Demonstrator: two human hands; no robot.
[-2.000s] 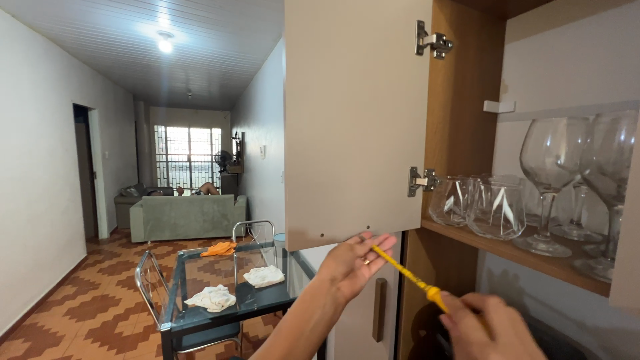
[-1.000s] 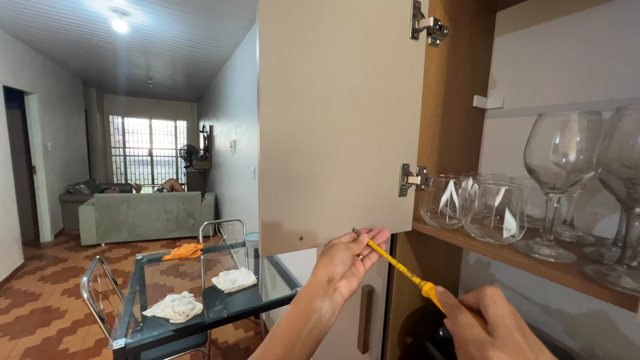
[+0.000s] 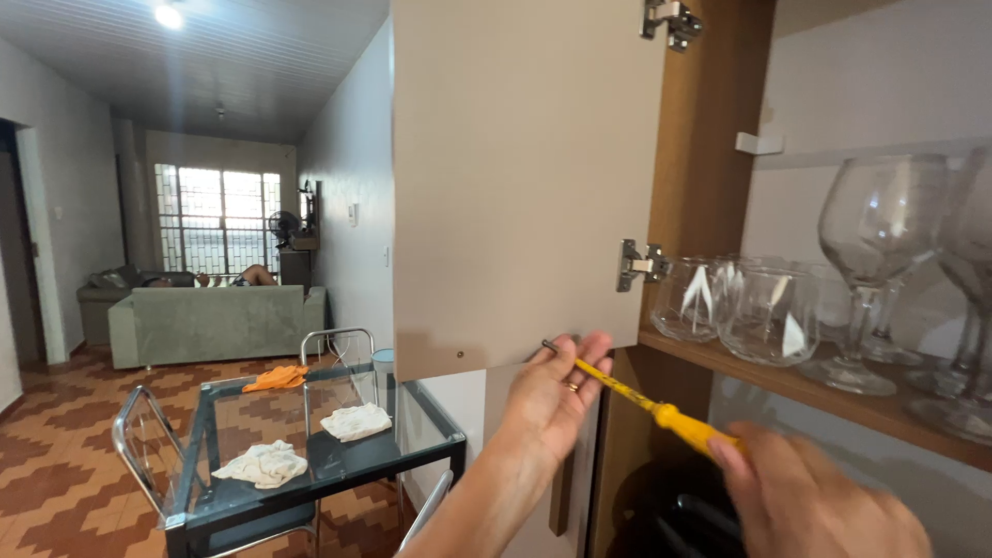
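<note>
The yellow screwdriver (image 3: 686, 426) lies slantwise, its handle in my right hand (image 3: 821, 492), which is blurred. Its tip is at a screw near the bottom edge of the beige cabinet door (image 3: 527, 178). My left hand (image 3: 554, 387), with a ring on one finger, has its fingertips around the shaft near the tip and touches the door's lower edge. A second screw or hole (image 3: 460, 354) shows further left along that edge. The open door hangs on metal hinges, the lower one (image 3: 642, 266) beside the shelf. Whether the tip sits in the screw head cannot be told.
Clear glass tumblers (image 3: 767, 318) and stemmed glasses (image 3: 880, 225) stand on the wooden cabinet shelf (image 3: 852, 395) close to my right hand. A glass table (image 3: 364, 465) with white cloths and an orange cloth is at lower left, chairs around it. Someone lies on a sofa beyond the green sofa (image 3: 217, 325).
Both hands stay at the door's lower edge with the screwdriver. The view has shifted a little, closer to the door.
</note>
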